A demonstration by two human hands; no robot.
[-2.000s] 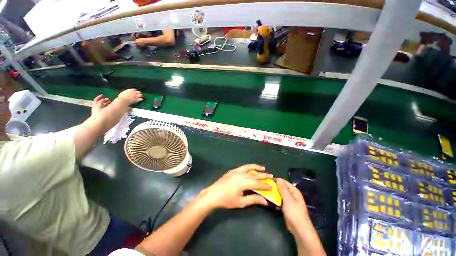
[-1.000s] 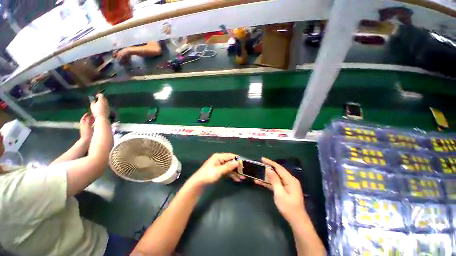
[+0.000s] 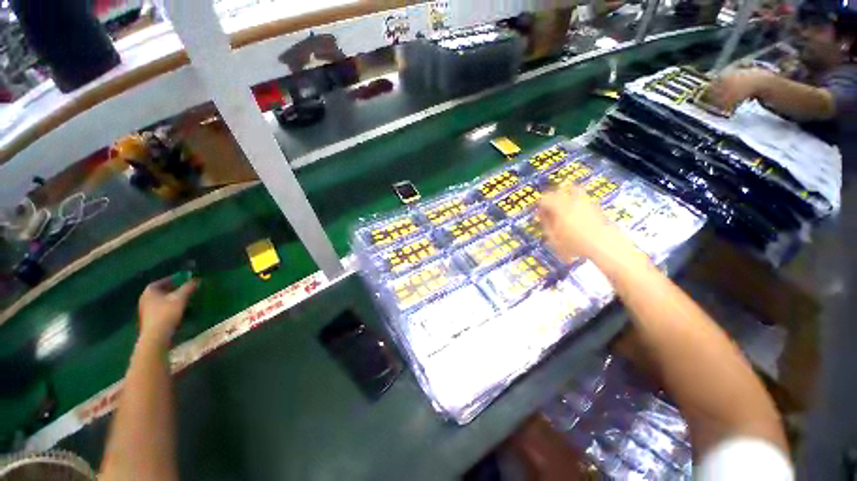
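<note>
My left hand [image 3: 162, 305] is over the green conveyor at the left, its fingers closed on a small green circuit board unit [image 3: 182, 278]. My right hand [image 3: 568, 224] reaches onto the stacked clear blister tray [image 3: 442, 329] at the right, its fingers down at the pockets with yellow marks. Whether it grips a part is hidden. A yellow-backed part [image 3: 264, 256] lies on the belt to the right of my left hand. A dark flat rectangle [image 3: 361, 352] lies on the bench beside the tray.
A white post [image 3: 258, 141] stands at the bench edge. The conveyor [image 3: 348, 207] carries a pale-framed device [image 3: 405, 192] and another yellow-backed part [image 3: 506, 146]. A black and white bagged stack [image 3: 714, 160] is at far right, with another person's arm [image 3: 785, 94] over it. Crumpled plastic [image 3: 639, 432] lies below.
The view has swung right. My hands have parted from the framed device they both held. My left hand is now on a green unit over the belt, my right at the tray.
</note>
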